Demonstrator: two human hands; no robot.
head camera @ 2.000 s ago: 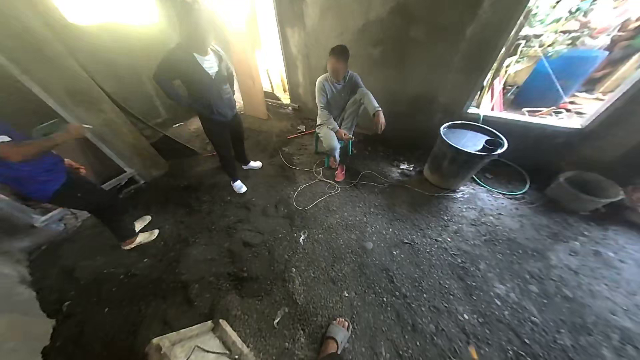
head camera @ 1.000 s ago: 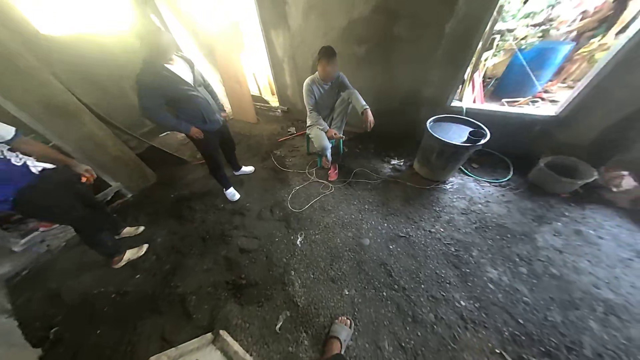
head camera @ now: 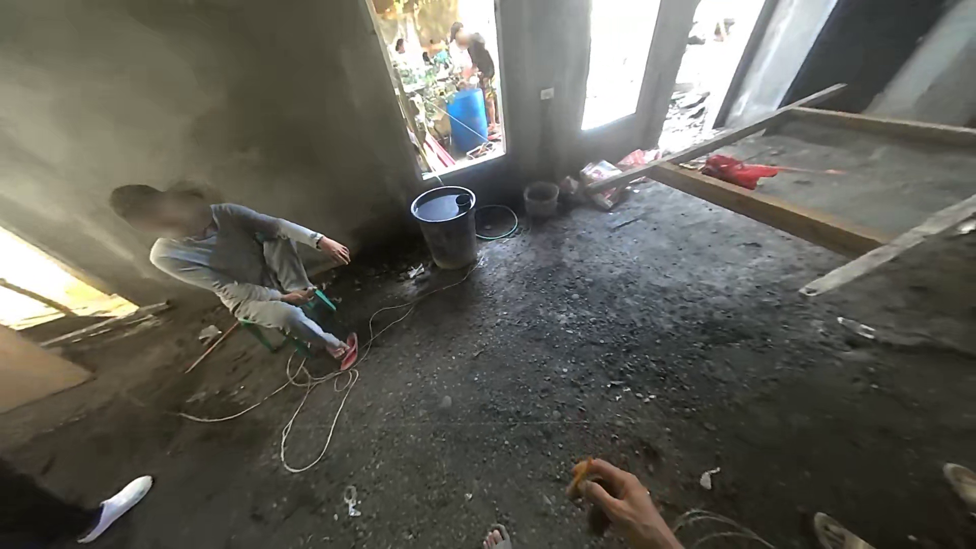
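Low in the view, right of centre, my right hand (head camera: pixel 627 499) reaches in from the bottom edge, pinching a small orange-brown piece (head camera: pixel 581 479) between thumb and fingers; what the piece is cannot be told. Part of my foot (head camera: pixel 497 537) shows at the bottom edge, left of that hand. My left hand is out of the frame. A thin pale cord (head camera: pixel 335 419) lies looped on the rough floor, and another bundle of pale line (head camera: pixel 713 526) lies just right of my wrist.
A person (head camera: pixel 252 267) sits on a green stool at left. A large black tub of water (head camera: pixel 450 236), a coiled green hose (head camera: pixel 497 223) and a smaller bucket (head camera: pixel 541 200) stand by the wall. A wooden frame (head camera: pixel 770 210) juts in at right. Other people's feet show at both lower corners.
The view has swung to the right, bringing in the wooden frame. My right hand with the orange-brown piece has come into view.
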